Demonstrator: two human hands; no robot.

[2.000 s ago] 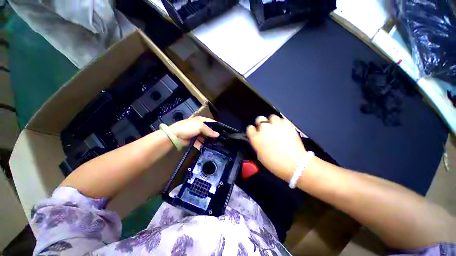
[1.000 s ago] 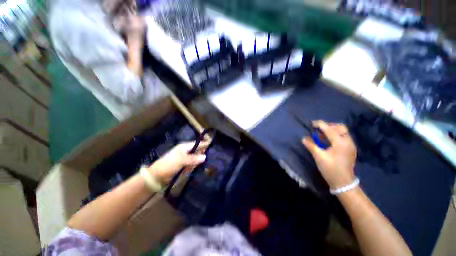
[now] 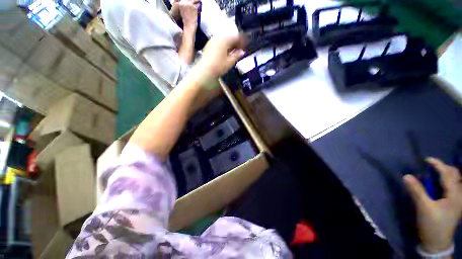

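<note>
My left hand (image 3: 223, 54) is stretched to the white bench (image 3: 309, 103), its blurred fingers closed at the left end of a black housing (image 3: 278, 66) with window-like gaps. The housing stands tilted there; its contact with the bench is hard to see. My right hand (image 3: 438, 205), cut by the right edge, has its fingers around the blue handles of pliers (image 3: 431, 184) low over the black mat (image 3: 354, 146). The pliers' dark jaws are blurred.
More black housings (image 3: 382, 66) stand on the bench. An open carton of housings (image 3: 218, 184) is beside my lap, below my left arm. A red object (image 3: 304, 232) is near my lap. A person in white (image 3: 152, 38) is beyond the carton; stacked cartons (image 3: 76, 121) are at left.
The view has swung left. My left hand has moved with a housing from over the lap and carton edge to the white bench. My right hand stays at the pliers on the mat.
</note>
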